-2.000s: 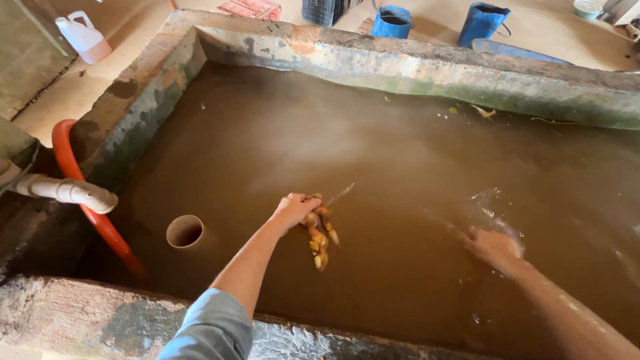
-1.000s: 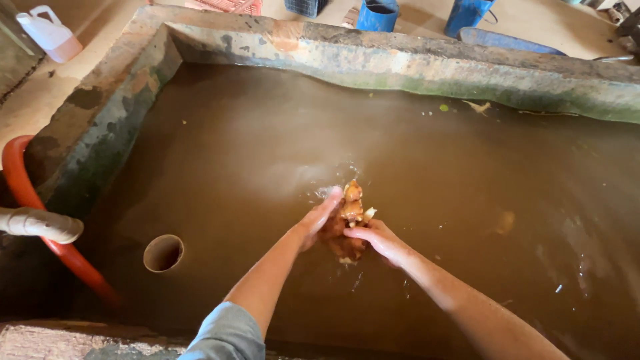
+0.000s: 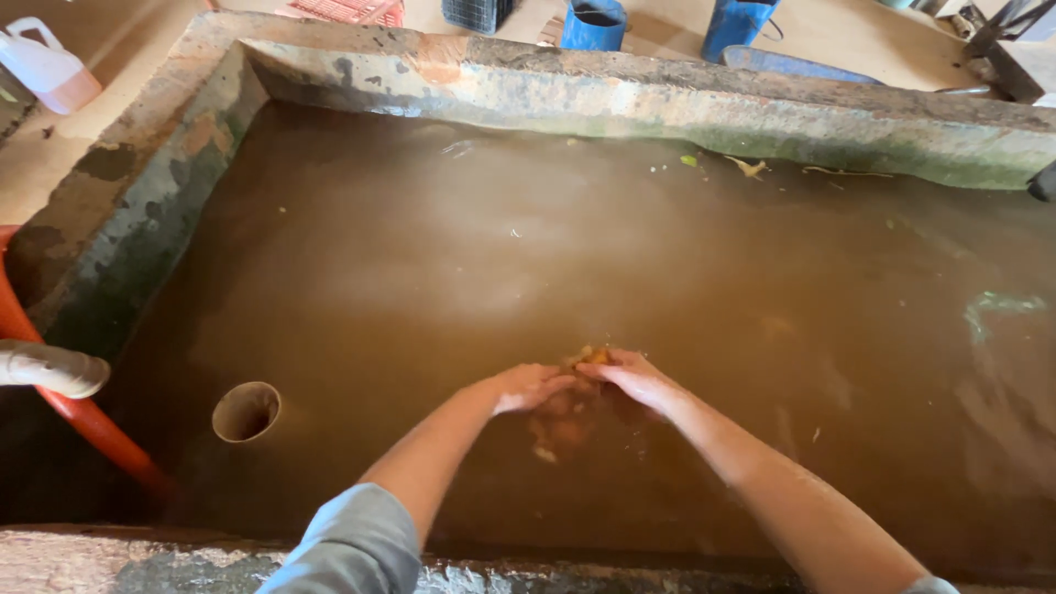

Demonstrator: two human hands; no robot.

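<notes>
Brown, murky water fills a concrete tank [image 3: 577, 99]. Just right of the middle, a knobbly orange-brown root cluster [image 3: 592, 358] lies mostly under the surface, its lower part blurred by the water. My left hand [image 3: 532, 386] is on its left side, with the fingers partly in the water. From the right, my right hand [image 3: 631, 375] grips the top of the cluster with thumb and fingers. The two hands are close together, and their fingertips are partly hidden by water.
An upright pipe opening [image 3: 247, 412] stands in the water at left, near an orange hose [image 3: 91, 429] and a pale pipe elbow [image 3: 54, 367]. Beyond the far wall are blue buckets [image 3: 594, 25], a dark crate [image 3: 477, 14] and a red crate [image 3: 351, 10]. A plastic jug [image 3: 49, 66] stands outside, upper left.
Two seconds ago the left hand alone held the root cluster above the water, with the right hand apart. The right hand has since come to it, and the cluster is now mostly submerged.
</notes>
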